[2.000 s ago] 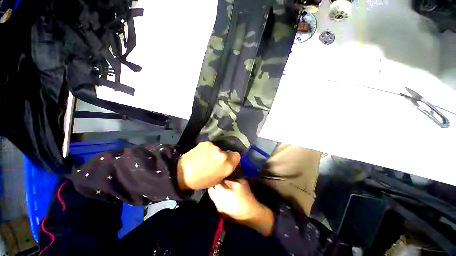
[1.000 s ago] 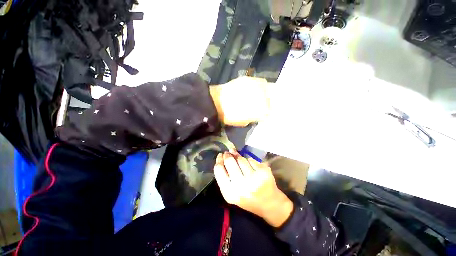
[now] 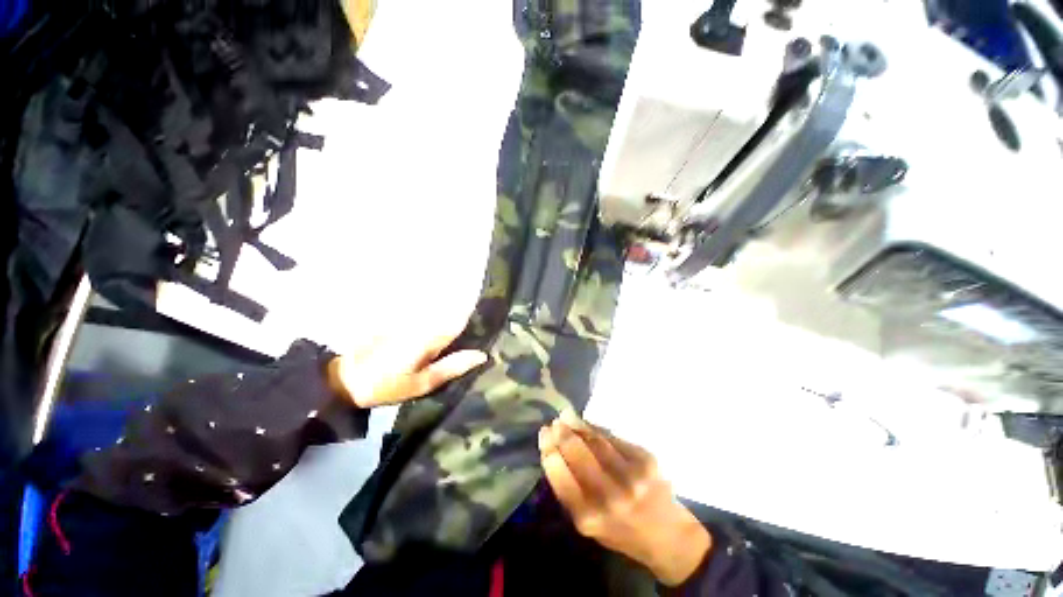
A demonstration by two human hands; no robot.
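A long camouflage panel (image 3: 530,362) runs from the top of the view over the table's front edge towards my lap. My left hand (image 3: 414,369) lies at its left edge, with the thumb on top and the other fingers partly hidden under or behind the edge. My right hand (image 3: 606,484) pinches the panel's right edge between thumb and fingers, near the table's front edge. The sewing machine's needle area (image 3: 659,233) is just right of the panel.
Black webbing tabs (image 3: 239,251) lie in a heap at the left, beside draped black pieces (image 3: 70,198). The white machine head (image 3: 804,152) stands at the right. Faint, washed-out snips (image 3: 857,411) lie on the white table (image 3: 723,408). Something blue shows at lower left.
My left hand has moved back and left from the upper panel to its left edge. My right hand has moved slightly right. More of the machine head shows; the view has shifted.
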